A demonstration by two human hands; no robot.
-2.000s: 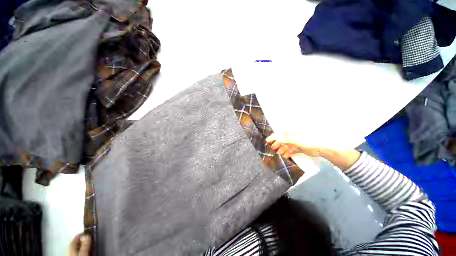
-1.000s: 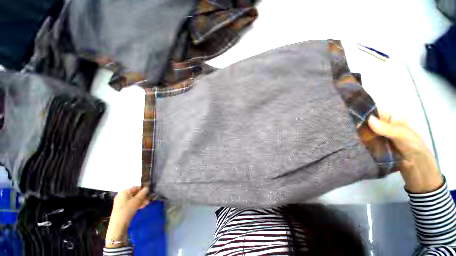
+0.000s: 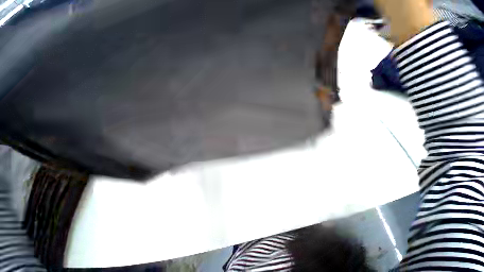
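The skirt (image 3: 212, 90), grey side towards me, is lifted above the white table and blurred by motion. Its plaid strip (image 3: 327, 58) runs down its right edge. My right hand (image 3: 406, 18) is at the top right, blurred and cut off by the picture's top edge, near the skirt's upper right corner. Its fingers and grip cannot be made out. My left hand is not in view; only the striped left sleeve shows at the lower left edge.
The white table (image 3: 212, 212) curves along below the skirt. A dark layered garment stack (image 3: 53, 207) is at the lower left. Navy garments (image 3: 387, 74) lie at the right, partly behind my right sleeve. Grey floor (image 3: 392, 228) shows below the table edge.
The skirt has been raised off the table, up and away from me. My right arm has moved up. My left hand has gone out of the picture.
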